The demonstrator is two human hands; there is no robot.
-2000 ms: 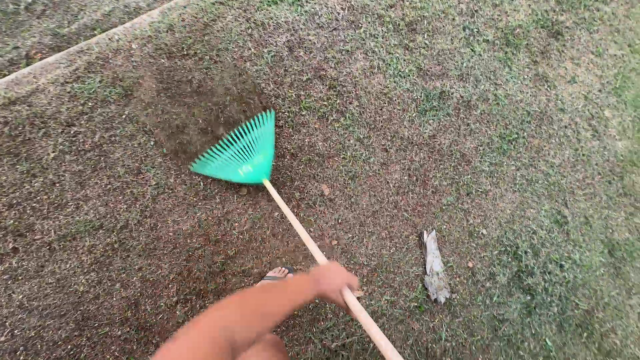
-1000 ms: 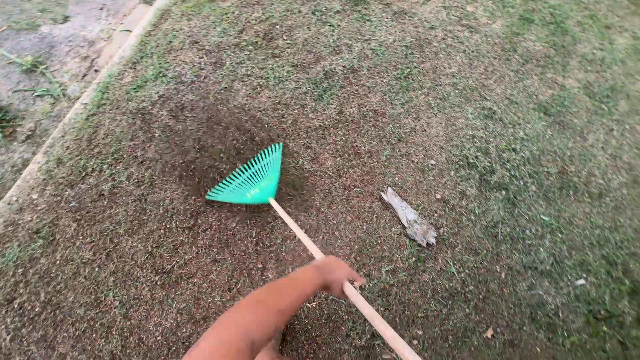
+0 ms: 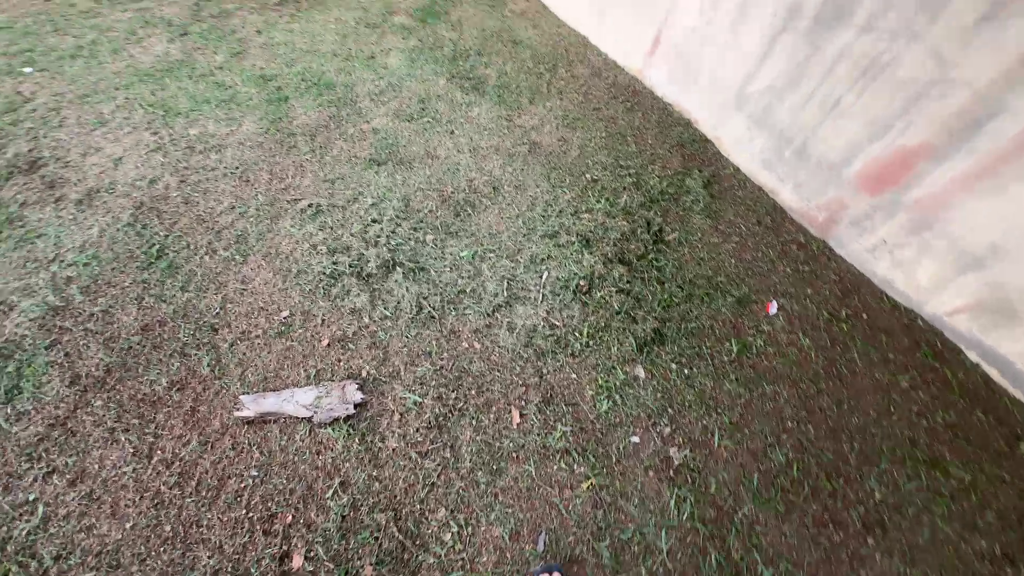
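Observation:
Neither my left hand nor my right hand shows in the head view, and what they hold is hidden. A weathered, greyish piece of wood or bark (image 3: 301, 402) lies on its side on the patchy grass (image 3: 448, 240), left of centre and low in the view. The tip of a foot in dark footwear (image 3: 549, 569) just shows at the bottom edge.
A pale wall (image 3: 840, 120) with reddish stains slants across the upper right, meeting the grass along a diagonal edge. A small red and white scrap (image 3: 771, 307) lies near it. Dry leaves, one of them brown (image 3: 515, 416), and small pale bits are scattered about.
The view has swung strongly to the right. The green rake and the hand and arm on its wooden handle have left the view, and the wall has come in.

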